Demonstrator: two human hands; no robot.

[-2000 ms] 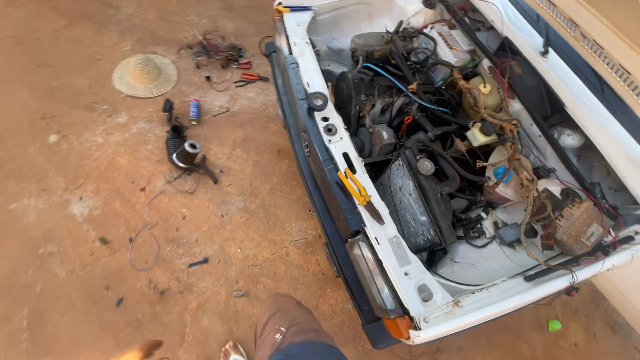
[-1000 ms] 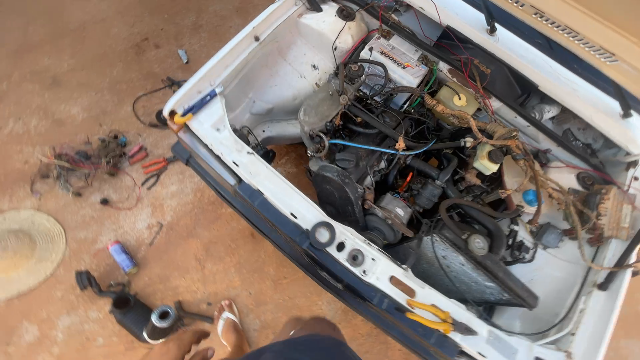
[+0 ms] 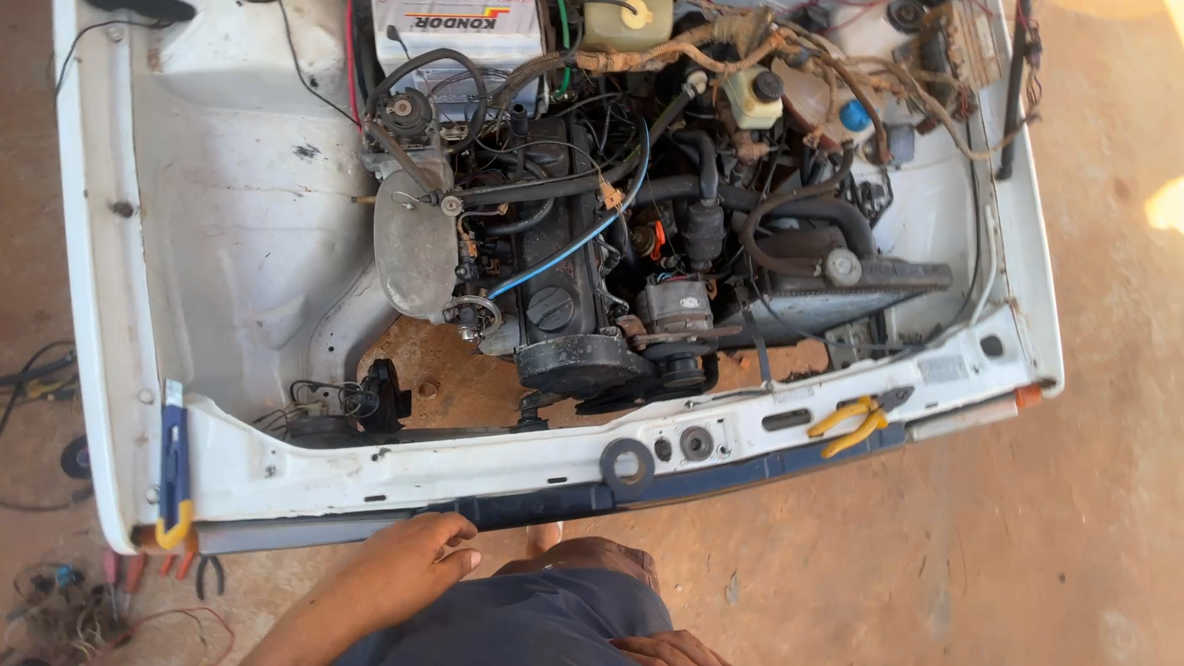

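My left hand (image 3: 421, 560) hangs just in front of the car's dark front bumper (image 3: 536, 504), fingers bent loosely and nothing held. Low at the frame's bottom edge, only part of my right hand (image 3: 671, 649) shows, near my dark clothing; whether it holds anything is hidden. On the white front panel (image 3: 305, 481) of the engine bay lie a black ring of tape (image 3: 627, 469), yellow-handled pliers (image 3: 856, 424) and, at the left corner, a blue and yellow utility knife (image 3: 173, 467). Behind the panel is the engine (image 3: 560, 268), with a light blue tube (image 3: 564, 252) across it.
A white battery (image 3: 460, 46) sits at the back. Loose brown wiring (image 3: 703, 51) runs toward the right side. On the ground at lower left lie tangled wires (image 3: 69, 601), red-handled tools (image 3: 125, 575) and another black roll (image 3: 76, 458). A radiator (image 3: 832, 296) leans at the right.
The view has swung and come closer to the engine bay. My left hand, low in the frame one second ago, is now beside the bumper. My right hand has come partly into view.
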